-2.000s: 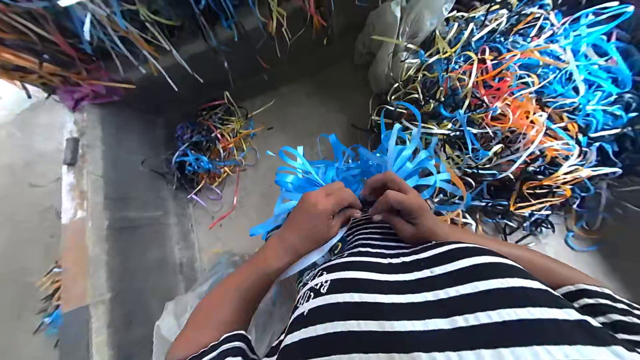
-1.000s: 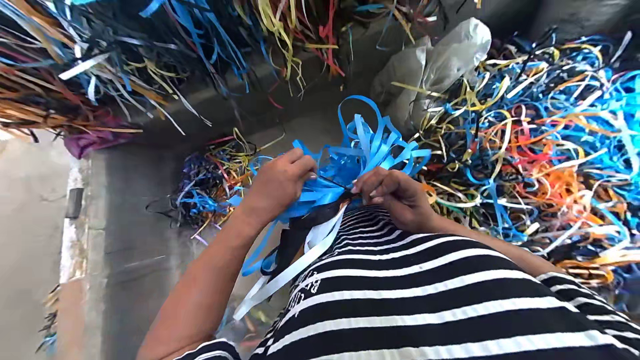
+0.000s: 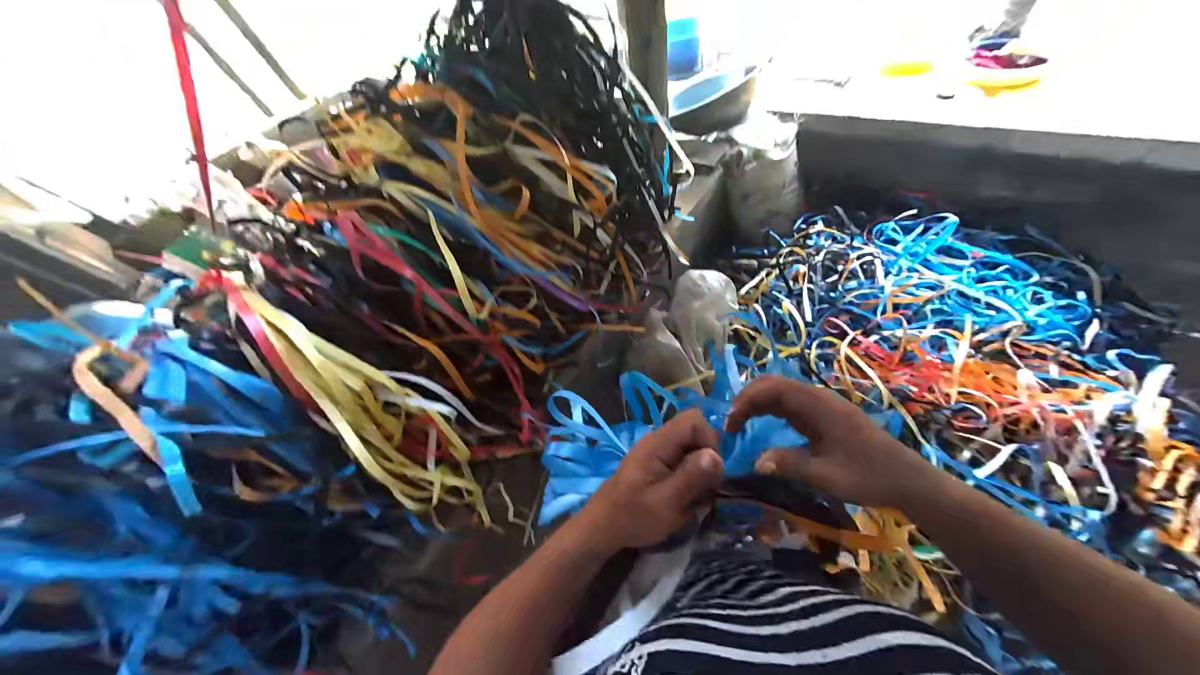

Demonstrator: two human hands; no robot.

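A bundle of blue plastic strapping strips (image 3: 586,459) lies looped in front of my body at the lower middle. My left hand (image 3: 661,483) is closed on the bundle's near side, fingers curled and thumb against them. Close to its right, my right hand (image 3: 825,441) pinches around the same blue strips with thumb and fingers bent. White and dark strips (image 3: 637,614) hang below the hands, along the striped shirt. The exact spot where the fingers meet the strips is partly hidden by the hands.
Tangled blue, orange and white strips (image 3: 937,291) heap at the right beside a dark low wall (image 3: 984,178). Multicoloured strip bundles (image 3: 469,206) pile at upper left, blue ones (image 3: 169,581) at lower left. A pale plastic bag (image 3: 698,309) stands beyond the hands. A basin (image 3: 717,98) sits behind a post (image 3: 645,75).
The view has tilted up strongly, showing the wall and far piles. Both hands stay at the blue bundle; between the earlier frames they drew apart, and now they are close together again.
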